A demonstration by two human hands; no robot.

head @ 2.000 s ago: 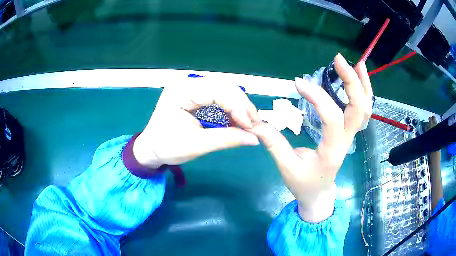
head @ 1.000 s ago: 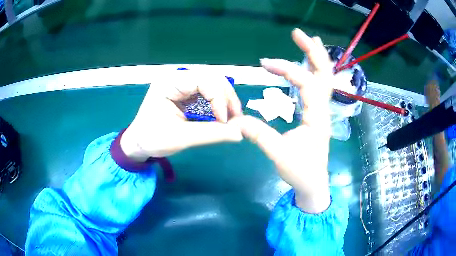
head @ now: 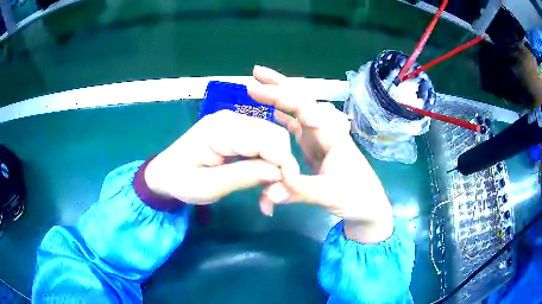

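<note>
My left hand (head: 220, 157) and my right hand (head: 333, 160) meet at the fingertips in the middle of the view. The left fingers are curled with thumb and forefinger together. The right thumb and a fingertip touch them, while its other fingers point up and left. Anything pinched between the fingertips is hidden or too small to tell. Behind the hands, the blue screw tray (head: 224, 98) sits over the edge of the white rail, with small silvery screws (head: 252, 111) in it. My hands partly cover the tray.
At right stands the brush pot (head: 389, 113) in clear plastic, with red brush handles (head: 443, 117) sticking out. A blister tray (head: 478, 208) lies beyond it. A black electric screwdriver (head: 499, 145) hangs over that tray with its cable. A black housing (head: 9, 181) is cut off at the left edge.
My right hand has moved left and turned its fingers inward over the left fingertips. More of the blue tray shows. The white paper is now hidden. Another person's arm at the right has moved back.
</note>
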